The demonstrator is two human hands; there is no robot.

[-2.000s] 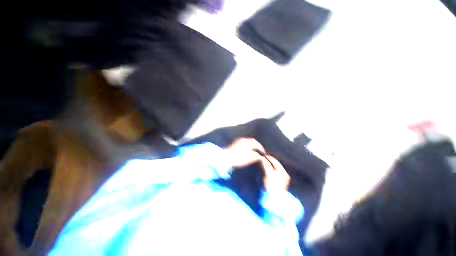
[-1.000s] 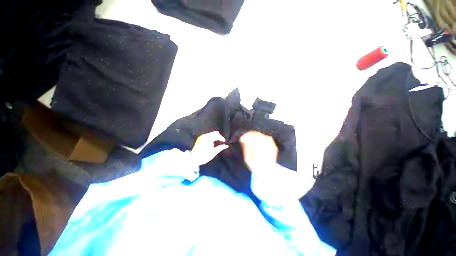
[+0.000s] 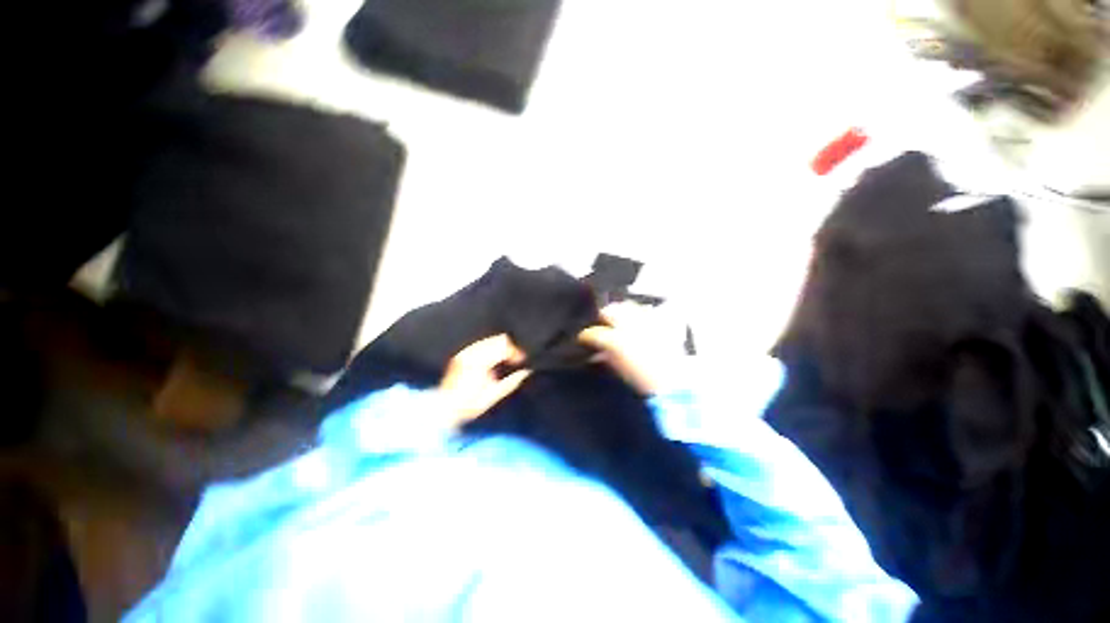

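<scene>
Black trousers (image 3: 536, 298) lie in front of me on the white table, their upper edge pointing to the table's middle. My left hand (image 3: 485, 375) pinches the cloth from the left. My right hand (image 3: 623, 348) holds the cloth from the right, near the upper edge. The cloth between the hands is bunched, and the fingertips are partly hidden in it. A small black tab (image 3: 616, 269) sticks out beyond the upper edge. The picture is blurred, so a button or label cannot be made out.
Folded black garments (image 3: 262, 231) lie at left, another folded one (image 3: 457, 46) at top. A red spool (image 3: 840, 151) lies at upper right, beside a black garment heap (image 3: 913, 365). Tan cloth (image 3: 1035, 49) is at the far right corner. A brown carton (image 3: 201, 392) is lower left.
The view has shifted slightly. My right hand has turned, its fingers now toward the left hand on the cloth. The trousers' upper right part has changed shape and no longer spreads to the right.
</scene>
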